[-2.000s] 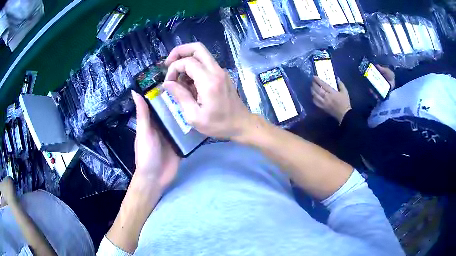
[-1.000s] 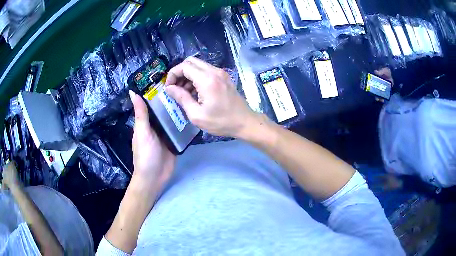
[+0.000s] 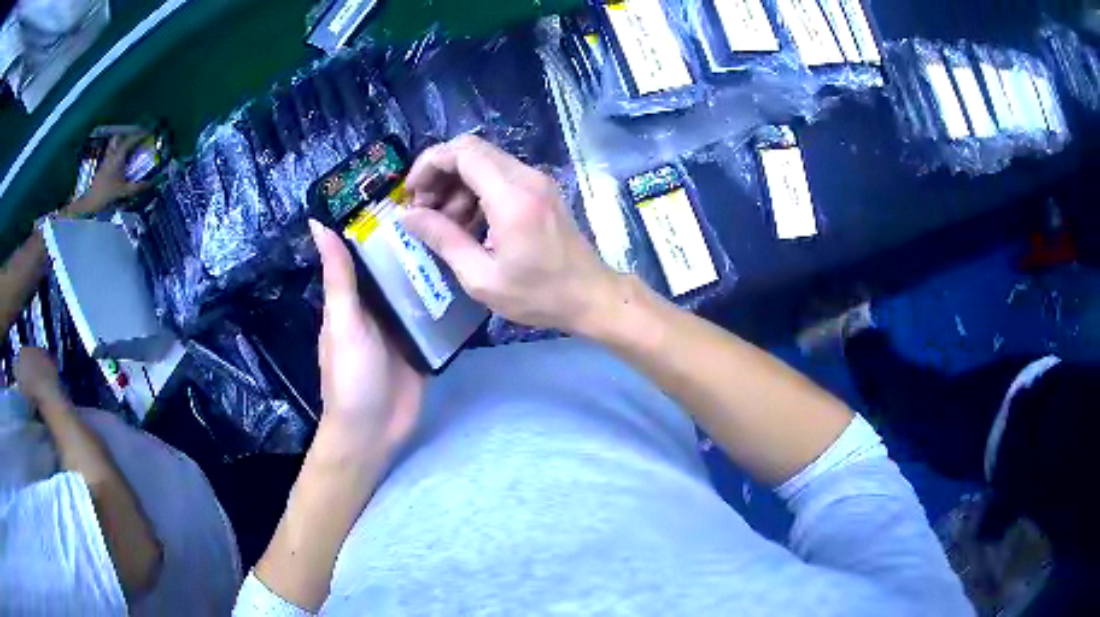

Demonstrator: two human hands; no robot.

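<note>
My left hand [image 3: 362, 362] holds an open power bank unit [image 3: 416, 295] from below and its left side, tilted, in front of my body. The unit has a black tray, a silver battery cell with a printed label, a green circuit board [image 3: 364, 181] at the far end and yellow tape [image 3: 366, 224] between them. My right hand [image 3: 501, 235] is bare, with fingers bent and fingertips close together at the cell's upper right edge by the yellow tape. Whether the fingertips pinch something is hidden.
Bagged units [image 3: 259, 175] stand in rows beyond my hands. Open units [image 3: 678, 241] lie to the right on plastic and the dark mat. A white-grey box [image 3: 106, 289] stands left. Another person's hand [image 3: 117, 169] reaches over the green conveyor [image 3: 229, 72] at left.
The unit turned slightly, uncovering more of the circuit board. The person at right moved away with their unit. The person at left reached to the conveyor. A unit on the conveyor shifted up and right.
</note>
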